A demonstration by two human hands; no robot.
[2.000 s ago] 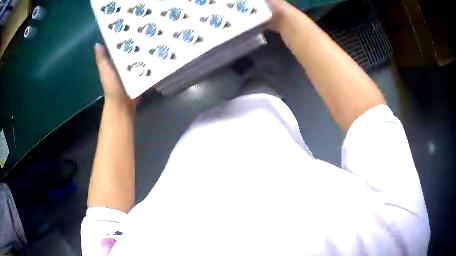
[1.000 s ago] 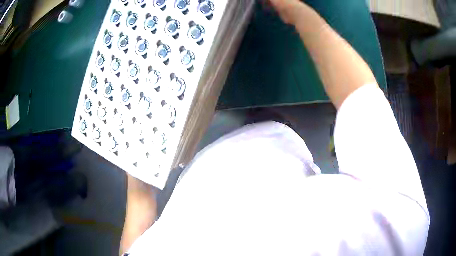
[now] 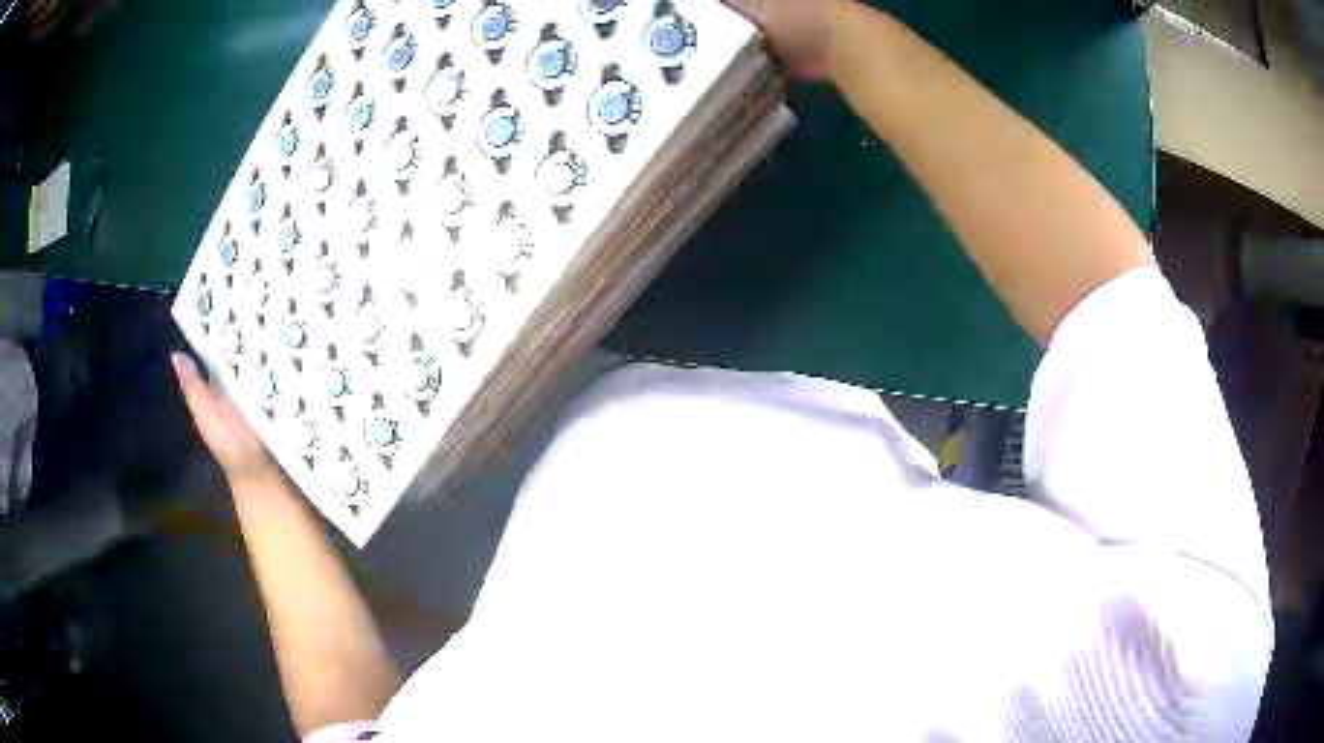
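Observation:
A stack of white foam trays [image 3: 421, 247] lies slanted over the green bench's front edge, its layered side facing right. Small round metal parts [image 3: 617, 105] sit in rows in the top tray's cut-outs. My left hand [image 3: 218, 421] is at the stack's near left end, a finger showing beside the edge and the rest partly under it. My right hand [image 3: 797, 32] is at the far right corner, its fingers against the stack's side and partly hidden. The stack's far end is cut off by the picture's top edge.
The green bench [image 3: 871, 276] spreads around the stack. A small white and yellow piece [image 3: 51, 206] lies on it at the left. Brown cardboard [image 3: 1234, 116] is at the upper right. A grey-white object [image 3: 15, 421] is at the left edge, beside dark floor.
The view has shifted over the bench. The stack has turned and now points toward the lower left. My left hand has moved to its near left edge; my right hand stays at the far right corner.

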